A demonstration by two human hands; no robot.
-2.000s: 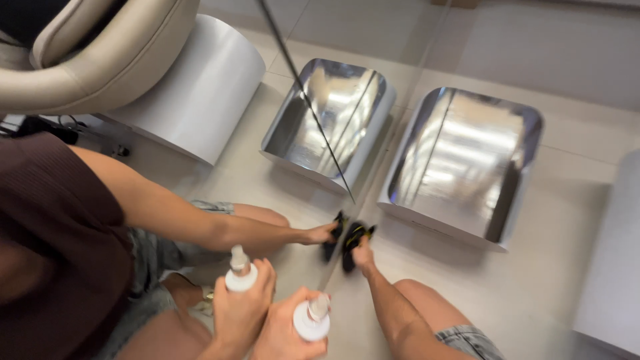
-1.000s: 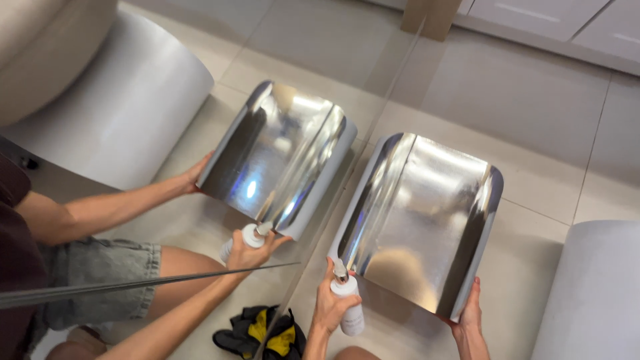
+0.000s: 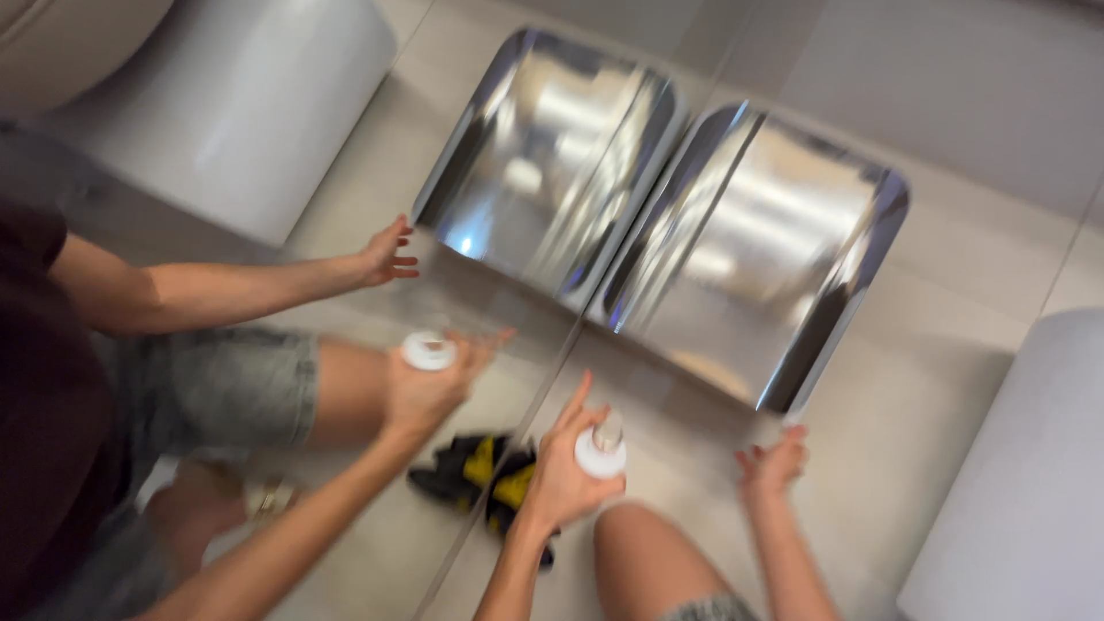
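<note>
A polished metal shell with rounded, raised sides [image 3: 733, 267] stands on the floor close against a mirror, which shows its reflection on the left. My left hand [image 3: 565, 470] is wrapped around a white bottle with a nozzle top [image 3: 601, 450], one finger pointing out, below the shell's near left corner. By the near right corner, my right hand [image 3: 774, 461] has its fingers apart and holds nothing; whether a fingertip touches the shell is blurred. A black-and-yellow item, perhaps gloves [image 3: 513, 492], lies on the floor beside my left forearm, partly hidden by it.
The mirror's bottom edge [image 3: 552, 362] runs diagonally along the tiled floor. A large light-grey curved body [image 3: 1026, 483] stands at the right. The mirror reflects my arms and legs, another grey curved body and a beige padded piece. My bare knee [image 3: 651, 561] is below the shell.
One second ago my right hand was on the shell's near right corner; now its fingers are spread beside it. The shell sits nearer the mirror. My left hand still has the bottle.
</note>
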